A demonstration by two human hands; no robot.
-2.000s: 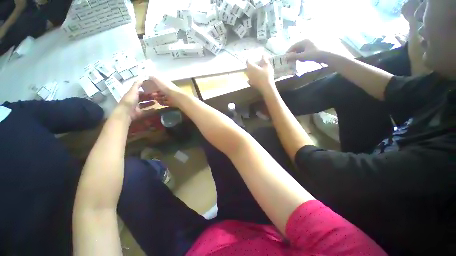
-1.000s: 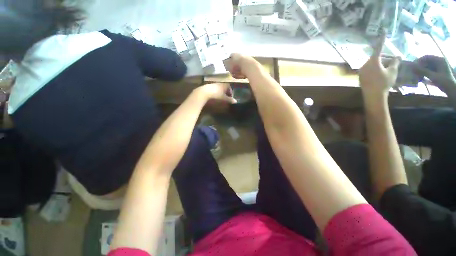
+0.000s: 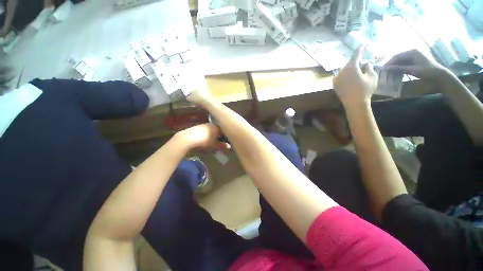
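Observation:
Small white printed cartons (image 3: 167, 78) lie side by side in a group at the table edge, ahead and to the left. My right hand (image 3: 199, 97) is at the table edge, close beside the near end of this group. It is small and washed out by glare, so its fingers and anything in them cannot be made out. My left hand (image 3: 207, 135) is below the table edge, beside my right forearm. Its fingertips show past the forearm, partly hidden, and no carton shows in it.
A loose carton heap (image 3: 273, 22) lies on the white-covered table (image 3: 227, 59). On the right, a neighbour's hands (image 3: 356, 82) are at the table edge with a thin white printed piece. A dark-sleeved person (image 3: 69, 159) sits close on the left. A pale-capped bottle (image 3: 287, 119) stands below the edge.
My hands were together at the table edge, then moved apart. My left hand is now lower, below the edge; my right remains by the carton group. The view has swung right, then partly back left.

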